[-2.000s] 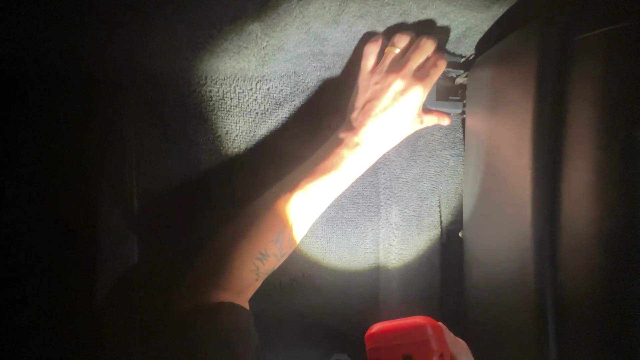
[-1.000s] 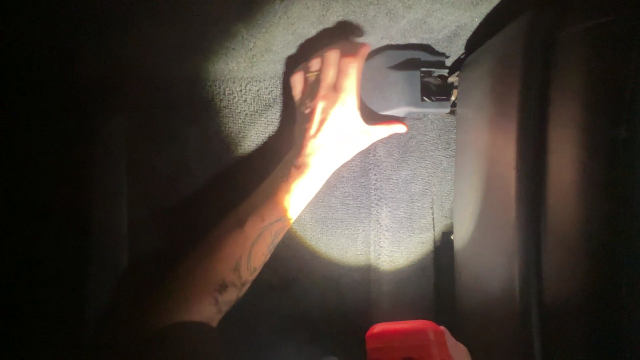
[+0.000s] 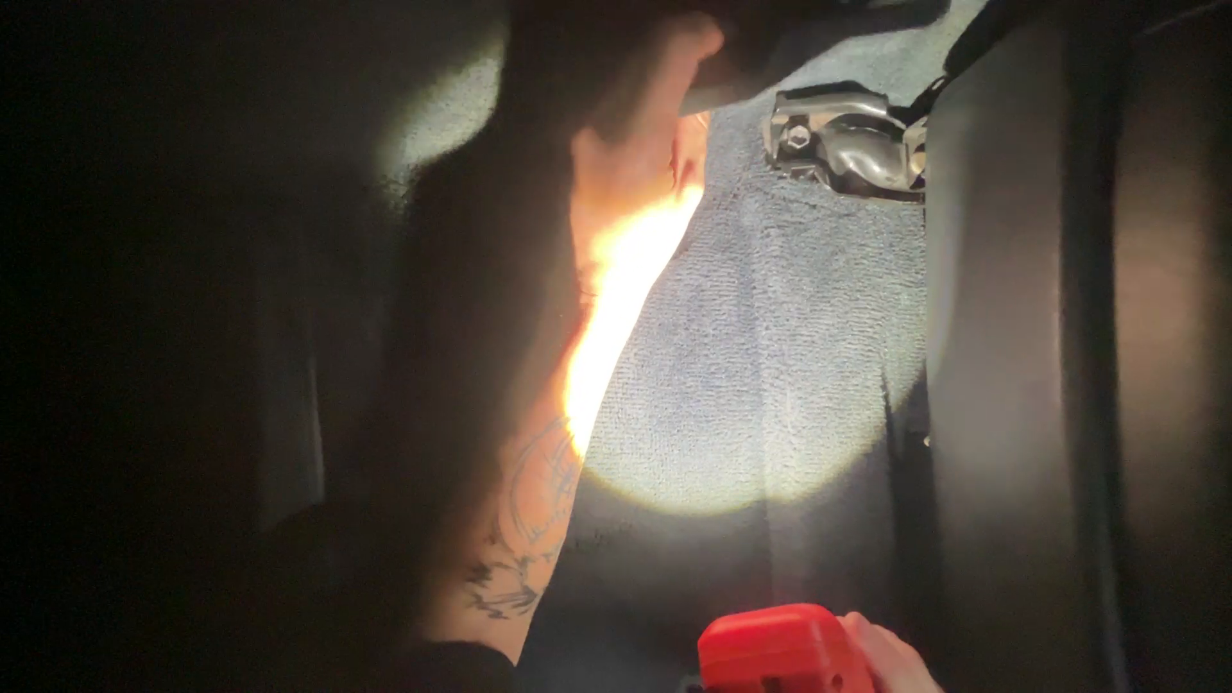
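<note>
My left hand (image 3: 640,154) is raised over the grey carpet at the upper middle, its forearm brightly lit. Its fingers are lost in shadow, and whether it holds anything is hidden. To its right, apart from it, a metal bracket (image 3: 857,149) with a hex bolt (image 3: 798,136) lies uncovered against the carpet. At the bottom, my right hand (image 3: 890,656) is wrapped around the side of a red tool (image 3: 784,650); only its rounded red housing shows, and its kind cannot be told.
Grey carpet (image 3: 751,356) spans the middle within a round patch of light. A tall dark panel (image 3: 1001,366) borders it on the right, close beside the bracket. Deep shadow covers the left side.
My left hand has moved away from the bracket. A smooth grey cover beside the bracket in the middle frame no longer shows there, and the bolt is now visible. The right hand stays low.
</note>
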